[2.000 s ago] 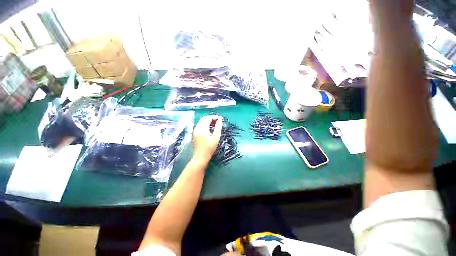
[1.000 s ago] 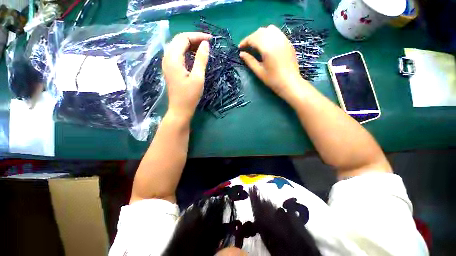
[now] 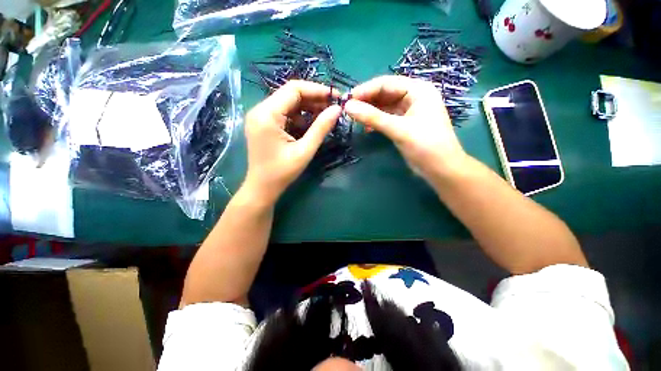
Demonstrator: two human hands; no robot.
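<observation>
My left hand (image 3: 286,134) and my right hand (image 3: 406,119) meet fingertip to fingertip over the left pile of slim dark parts (image 3: 297,59). A small dark piece (image 3: 340,101) is pinched between both thumbs and forefingers; the fingers hide most of it, and its shape is unclear. My hands cover the middle of the left pile. The right pile of slim parts (image 3: 440,65), with paler glints, lies just beyond my right hand.
A large clear bag (image 3: 130,163) of dark parts with paper labels lies left. A phone (image 3: 523,138), cherry mug (image 3: 533,32), metal buckle-like item (image 3: 604,105) and paper sheet (image 3: 638,130) are right. Another clear bag (image 3: 246,11) is at the far edge. An open carton (image 3: 112,319) stands below bench level.
The raised right arm came down to the bench two seconds to one second ago. Since then my hands have closed together at the fingertips around the small piece. The view has tilted down.
</observation>
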